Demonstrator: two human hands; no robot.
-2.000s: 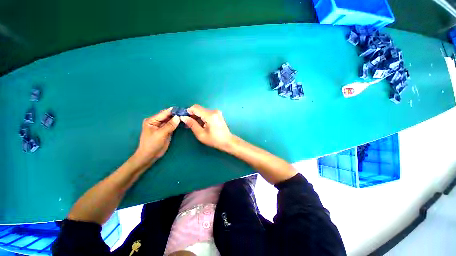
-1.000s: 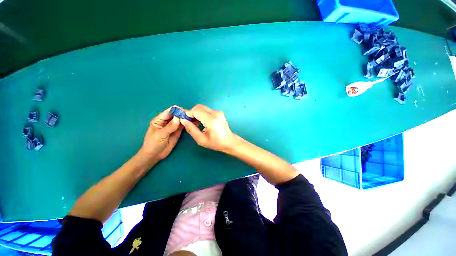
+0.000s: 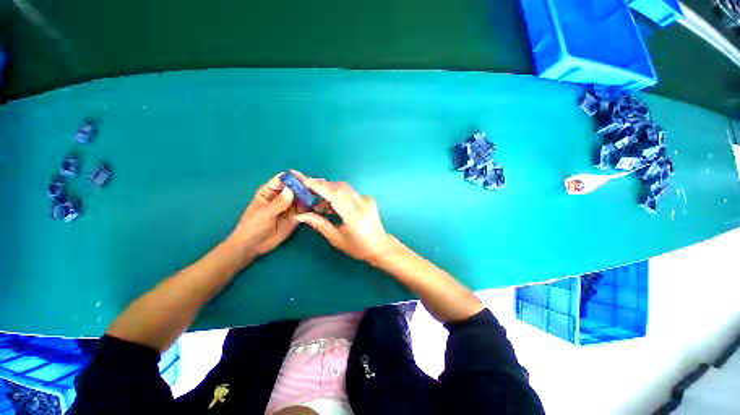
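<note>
A small dark plastic housing (image 3: 299, 189) is held between my two hands above the green bench, tilted down to the right. My left hand (image 3: 266, 216) grips its upper left end with thumb and fingers. My right hand (image 3: 347, 217) grips its lower right end. The fingers hide part of it, and I cannot tell whether it is one piece or two. A cluster of dark parts (image 3: 479, 160) lies right of my hands. A white applicator (image 3: 586, 183) with a red mark lies farther right, its thin tip against the right-hand pile of dark parts (image 3: 631, 139).
Several dark parts (image 3: 99, 174) lie spaced on the green bench (image 3: 243, 121) at far left. A blue tray (image 3: 591, 40) stands behind the right-hand pile. Blue crates sit below the bench at right (image 3: 552, 308) and at left (image 3: 40, 357).
The held housing has turned from level to sloping down to the right, still in both hands. The view has tilted, so the bench and its piles sit lower in the picture.
</note>
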